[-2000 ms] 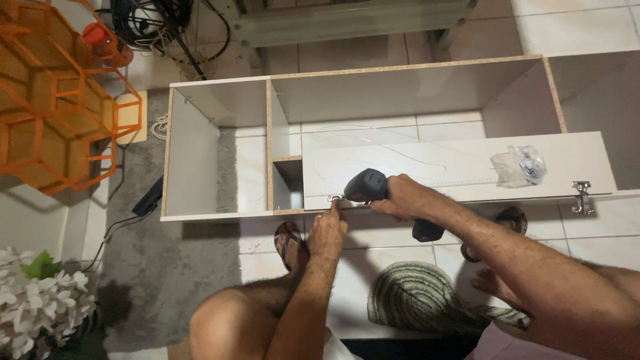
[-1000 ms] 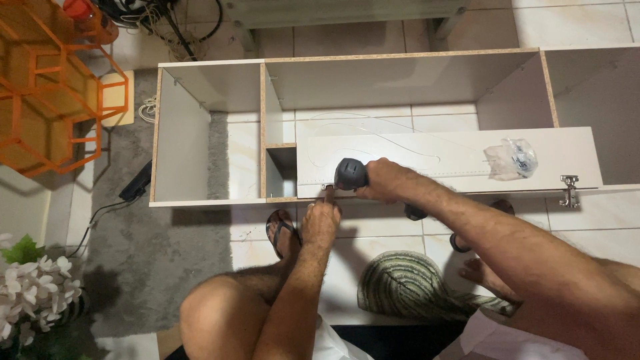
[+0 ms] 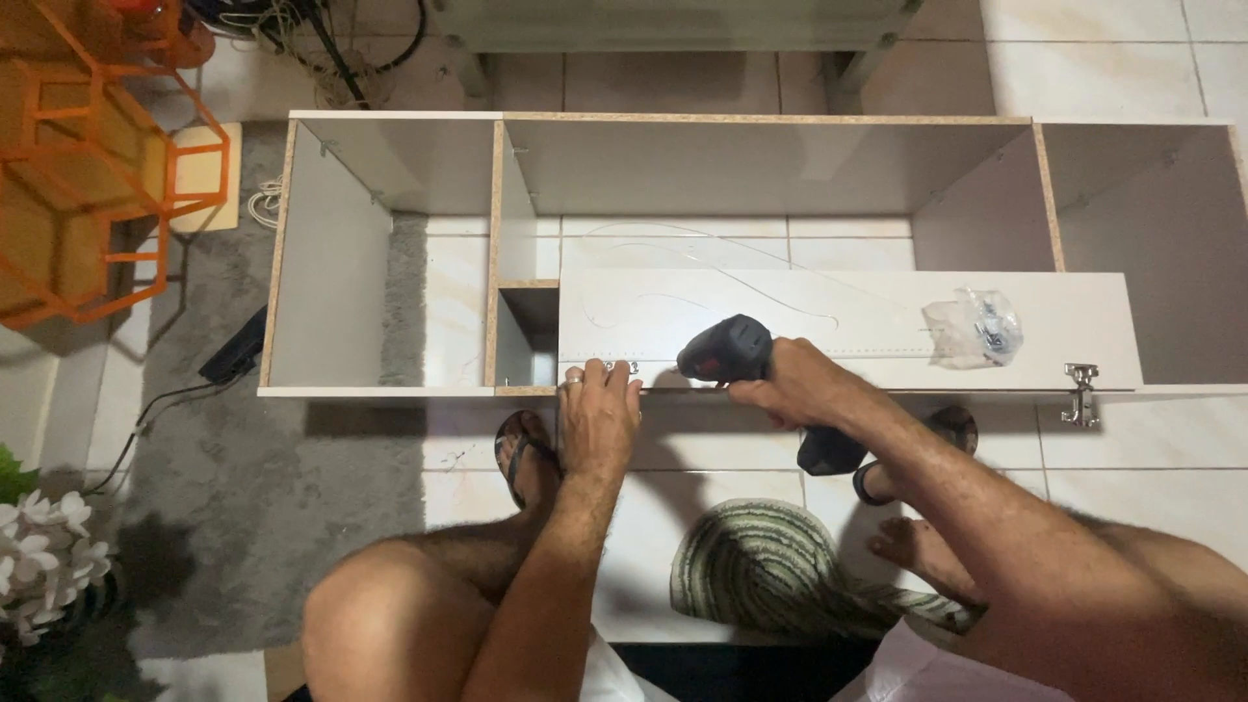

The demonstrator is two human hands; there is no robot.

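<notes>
My right hand (image 3: 801, 383) grips a dark cordless drill driver (image 3: 729, 349) above the front edge of a white panel (image 3: 780, 292). The tool's nose points left. At the panel's front left corner, my left hand (image 3: 600, 414) rests with its fingertips over the edge, touching a small metal hinge part (image 3: 624, 368) that they partly cover. A metal cabinet hinge (image 3: 1080, 395) sits at the panel's front right, sticking out past the edge. A clear plastic bag of small hardware (image 3: 987, 330) lies on the panel.
The panel lies across a long white particleboard cabinet frame (image 3: 770, 120) on the tiled floor. Orange hexagonal frames (image 3: 97, 151) stand at the left, above a grey rug (image 3: 214, 526). A striped mat (image 3: 756, 565) lies between my feet. White flowers (image 3: 49, 556) are at the lower left.
The drill driver in my right hand has moved right, away from the left hinge part. My left hand now has its fingers spread over the panel's edge there.
</notes>
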